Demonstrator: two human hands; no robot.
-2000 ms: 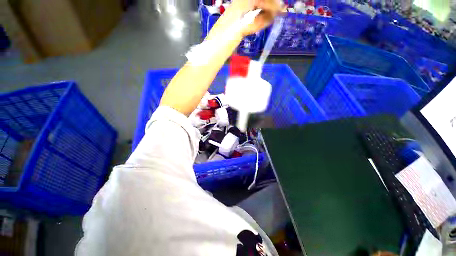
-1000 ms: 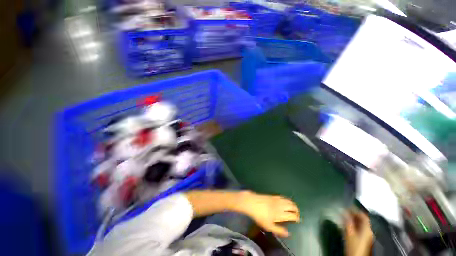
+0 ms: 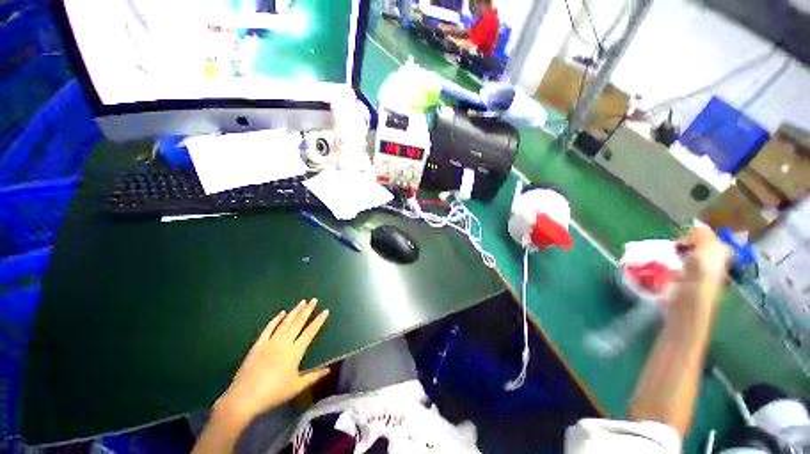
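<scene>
My left hand [image 3: 273, 362] rests on the dark green desk [image 3: 178, 310] near its front edge, fingers spread and empty. My right hand [image 3: 704, 257] is at the far right, blurred, its fingers closed on a white security camera with a red end [image 3: 648, 273]. A blurred pale streak shows below that camera, over the green bench top. A second white camera with a red end [image 3: 540, 220] stands to its left, and its white cord hangs down past the bench edge.
A monitor [image 3: 222, 120], keyboard [image 3: 146, 191], papers [image 3: 244, 160], pen [image 3: 330, 230] and mouse [image 3: 393, 244] are ahead. A power supply [image 3: 401, 155] with red digits stands beside a black cylinder [image 3: 471, 146]. More cameras [image 3: 782, 417] are at lower right. A person in red sits far back.
The view has swung right from the crates to the desk. The camera earlier held over the crate is gone from my left hand, now flat on the desk. My right hand has reached far right.
</scene>
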